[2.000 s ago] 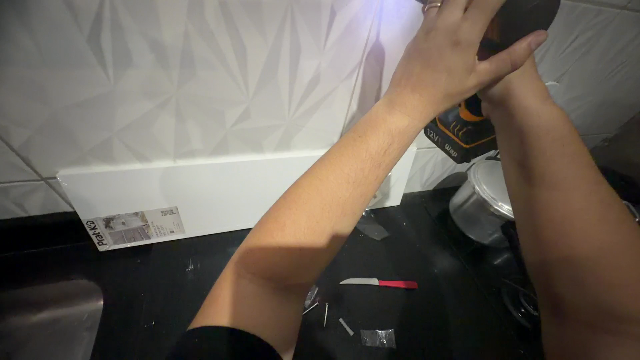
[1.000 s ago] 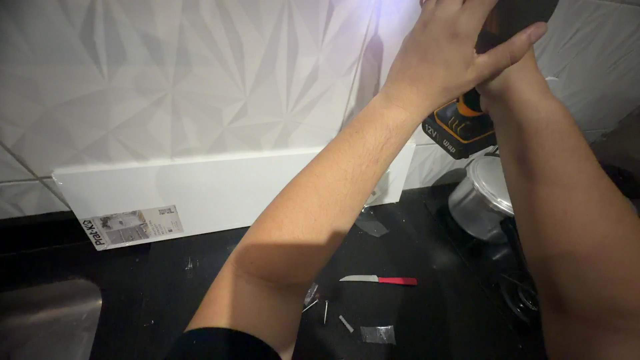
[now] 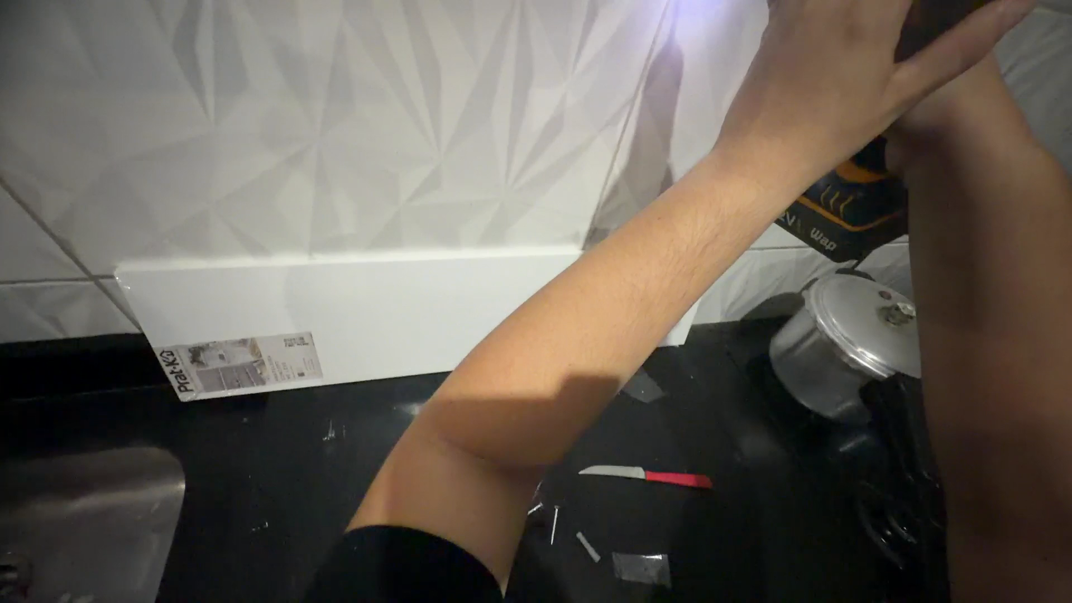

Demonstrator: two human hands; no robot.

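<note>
A black and orange cordless power tool [image 3: 858, 201] marked Wap is held up against the tiled wall at the top right, its upper part cut off by the frame. My right hand [image 3: 942, 109] is closed around its grip, mostly hidden behind my other hand. My left hand [image 3: 837, 75] lies against the tool's dark upper body, thumb stretched to the right, fingers out of frame. A bright light shines on the wall beside it. On the black counter below are a small knife with a red handle [image 3: 678, 479], a screw [image 3: 554, 525], a pale wall plug [image 3: 588, 547] and a clear plastic bag [image 3: 641, 569].
A white shelf board [image 3: 377, 327] with a printed label leans on the wall's faceted tiles. A metal pressure cooker [image 3: 829, 360] stands at the right on a dark stove [image 3: 896, 469]. The steel sink [image 3: 109, 502] is at the lower left.
</note>
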